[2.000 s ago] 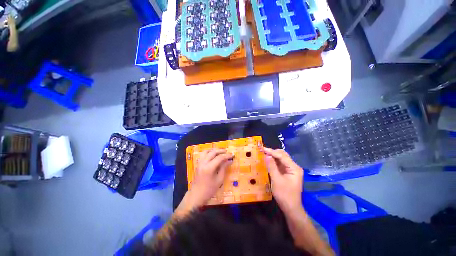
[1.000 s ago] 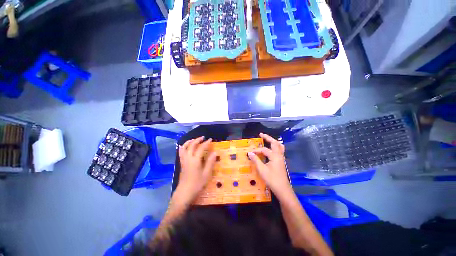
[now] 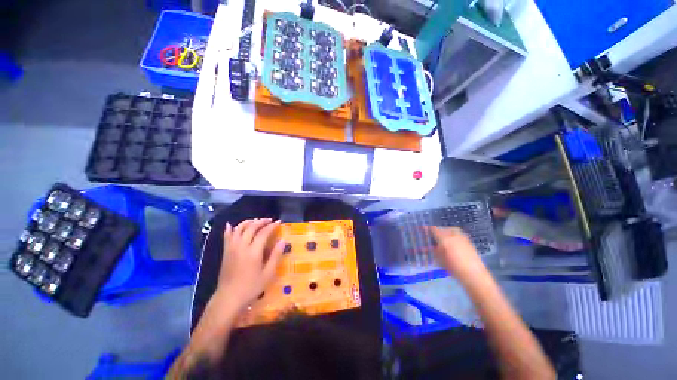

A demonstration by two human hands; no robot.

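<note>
The orange assembly fixture [image 3: 315, 266] lies on the black surface in front of me. Small dark components [image 3: 312, 246] sit in upper-row positions; the lower row shows dark round holes and one bluish one. My left hand [image 3: 249, 256] rests over the fixture's left part, and its fingertips are too blurred to tell if they hold anything. My right hand [image 3: 450, 249] is over the greyish component tray [image 3: 475, 223] at the right, fingertips at its pockets; whether it holds a part cannot be seen.
The white machine [image 3: 260, 159] stands ahead with a touchscreen [image 3: 338, 169], a green fixture plate [image 3: 306, 63] and a blue-covered plate [image 3: 401, 87]. At left are a module tray [image 3: 67, 245], an empty black tray [image 3: 145, 137] and a blue bin [image 3: 159, 44]. A rack with trays [image 3: 609, 200] stands at right.
The view has turned to the right. My right hand has left the fixture and reached right to the component tray. My left hand stays at the fixture's left side.
</note>
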